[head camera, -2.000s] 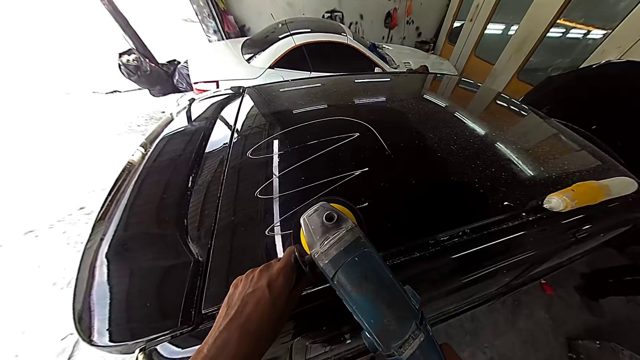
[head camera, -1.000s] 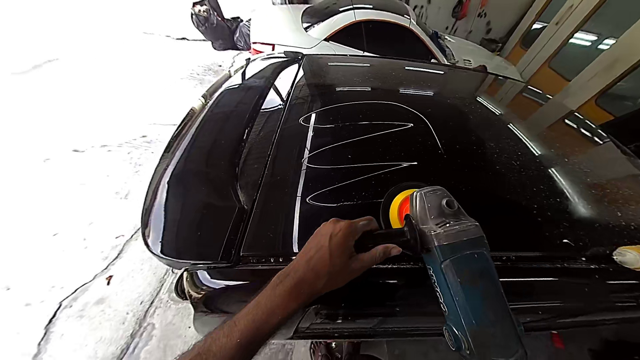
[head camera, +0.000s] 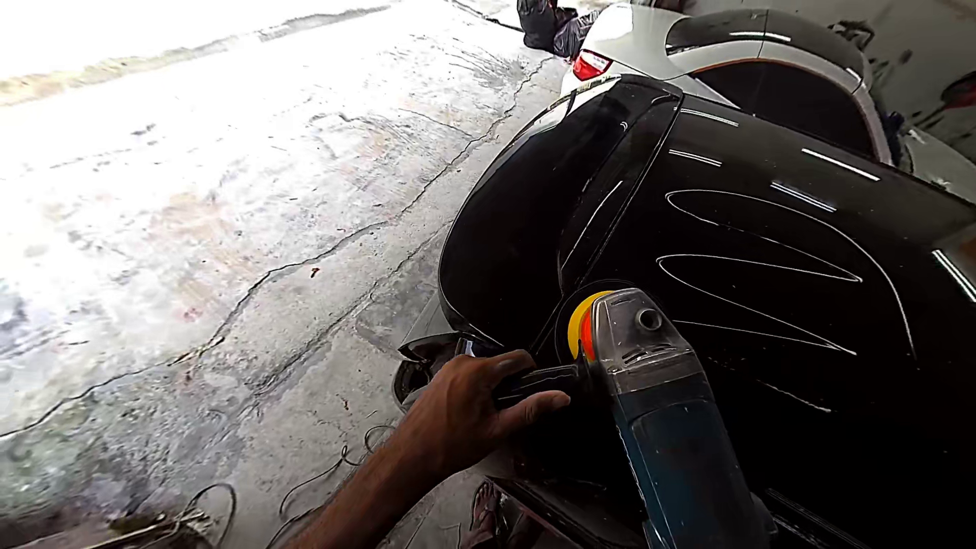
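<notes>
A blue and grey power polisher lies across the lower middle of the head view, its yellow and orange backing pad over the black car's roof near the seam by the rear spoiler. My left hand is closed around the tool's black side handle. The pad's dark edge seems to meet the glossy panel; exact contact cannot be told. Thin pale looping lines of compound mark the panel to the right of the tool. My right hand is not in view.
Behind stands a white car, with black plastic bags near its rear. Cracked concrete floor spreads at the left. A thin cable curls on the floor at the lower left, and a foot in a sandal shows below.
The view has swung left and down. My left hand and the polisher have moved toward the spoiler seam, away from the end of the looping line.
</notes>
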